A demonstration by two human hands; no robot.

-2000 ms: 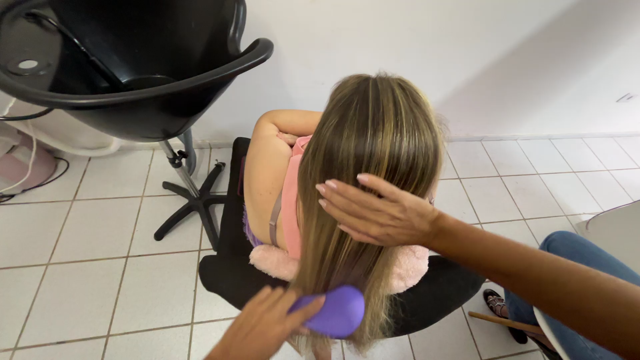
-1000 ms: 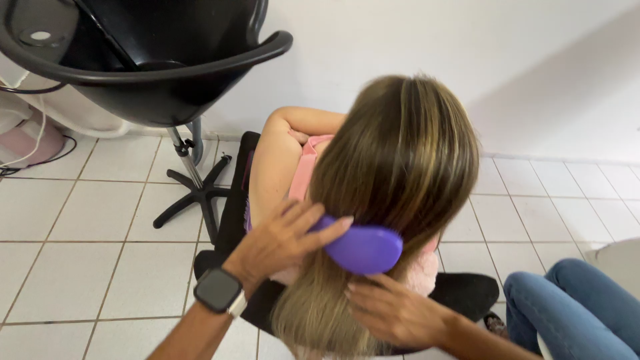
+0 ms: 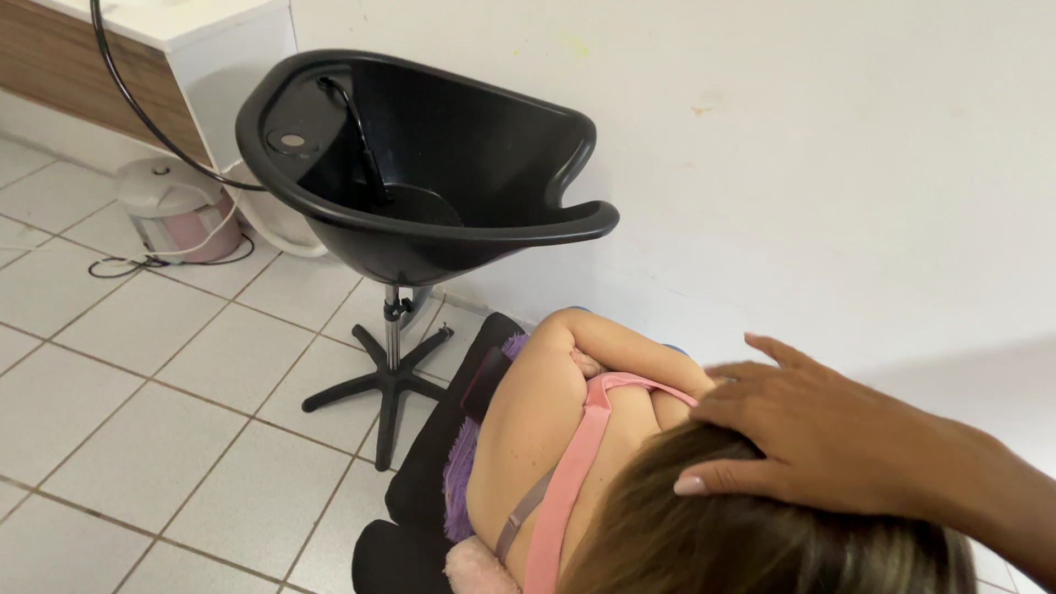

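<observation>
A seated person's long brown hair with blonde streaks [image 3: 767, 536] fills the lower right, cut off by the frame's edge. My right hand [image 3: 817, 421] lies over the side of the head, its fingers spread and its thumb on the hair, with no tool in it. The person wears a pink strapped top [image 3: 577, 462] and has folded arms. My left hand and the purple hairbrush are out of view.
A black salon wash basin [image 3: 462, 239] on a five-legged stand is ahead, by the white wall [image 3: 784, 165]. Left of it are a white and wood cabinet [image 3: 231, 91], a black hose and a pink and white appliance [image 3: 194, 214] with cables on the tiled floor [image 3: 214, 470]. A black chair [image 3: 412, 495] holds the person.
The view has swung left, towards the basin. My right hand has moved from the lengths of hair up to the head. My left hand and the purple hairbrush have left the view.
</observation>
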